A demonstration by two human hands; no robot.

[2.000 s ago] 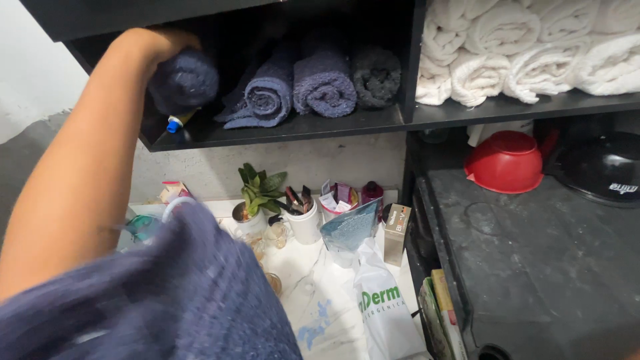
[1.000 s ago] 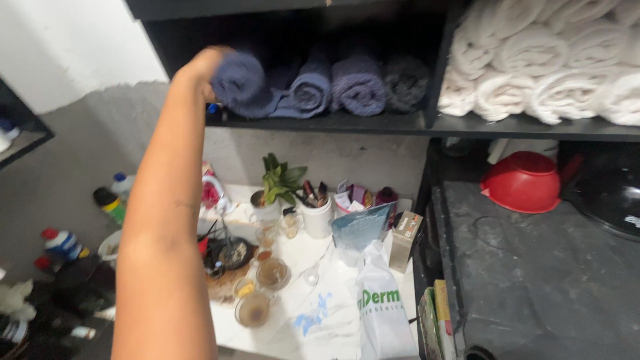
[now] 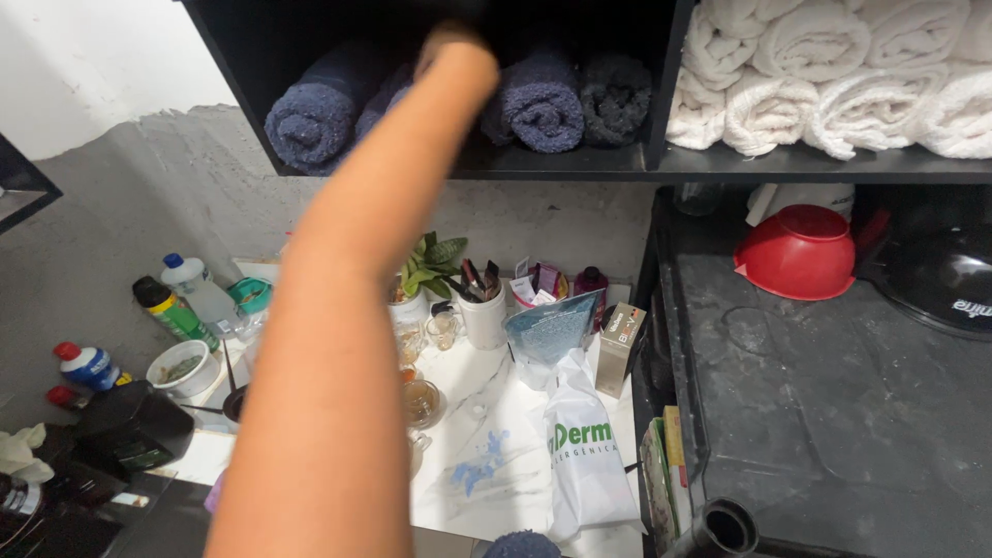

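Observation:
My left hand [image 3: 457,50] reaches up into the black open shelf [image 3: 542,163]; it is blurred and partly in shadow, so its fingers and any hold cannot be made out. A rolled navy towel [image 3: 310,128] lies at the shelf's left end. Beside it, another navy towel [image 3: 384,101] is partly hidden by my forearm. To the right of the hand sit a rolled navy towel [image 3: 542,105] and a dark grey one [image 3: 616,101]. Part of a navy towel [image 3: 523,545] shows at the bottom edge. My right hand is out of view.
Rolled white towels [image 3: 775,108] fill the right compartment. Below stand a white marble-patterned counter [image 3: 496,403] with glass cups [image 3: 422,403], a potted plant [image 3: 430,263], a white plastic bag [image 3: 585,457] and bottles [image 3: 190,287]. A red bowl [image 3: 798,252] rests on a black surface at right.
My left hand has let go of the rolled navy towel, which now lies at the shelf's left end. The hand has moved right along the shelf.

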